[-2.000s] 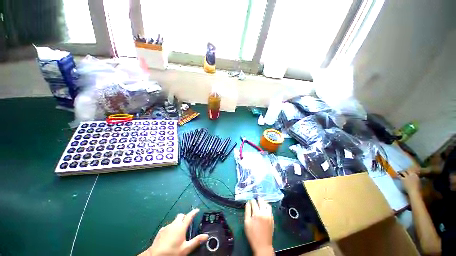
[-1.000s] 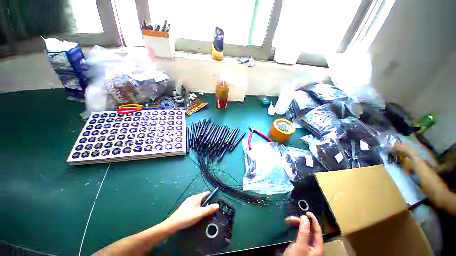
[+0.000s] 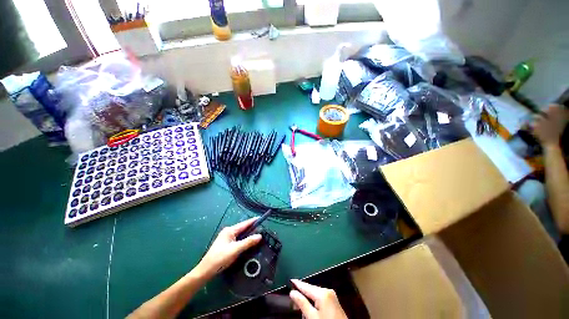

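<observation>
A black camera housing (image 3: 252, 268) with a pale ring lies at the bench's front edge. My left hand (image 3: 229, 248) holds a slim black antenna (image 3: 256, 224) between its fingers, with the thumb over the housing's upper left. My right hand (image 3: 319, 301) is at the front edge, right of the housing, with thumb and fingertips close together; I cannot tell if it holds something. A bunch of black antennas (image 3: 243, 149) lies mid-bench, its thin cables (image 3: 262, 209) trailing right. Another ringed housing (image 3: 372, 210) sits beside the carton.
An open carton (image 3: 446, 184) stands at right. A white parts tray (image 3: 140, 168) lies left. Beyond the cables are a clear bag (image 3: 318, 174), red-handled cutters (image 3: 306, 134) and orange tape (image 3: 332, 121). Bagged dark parts (image 3: 405, 93) are heaped back right. Another person's arm (image 3: 554, 162) shows far right.
The view has turned and tilted down. My right hand has left the area by the right-hand housing and moved left to the bench's front edge. My left hand still holds the antenna at the housing.
</observation>
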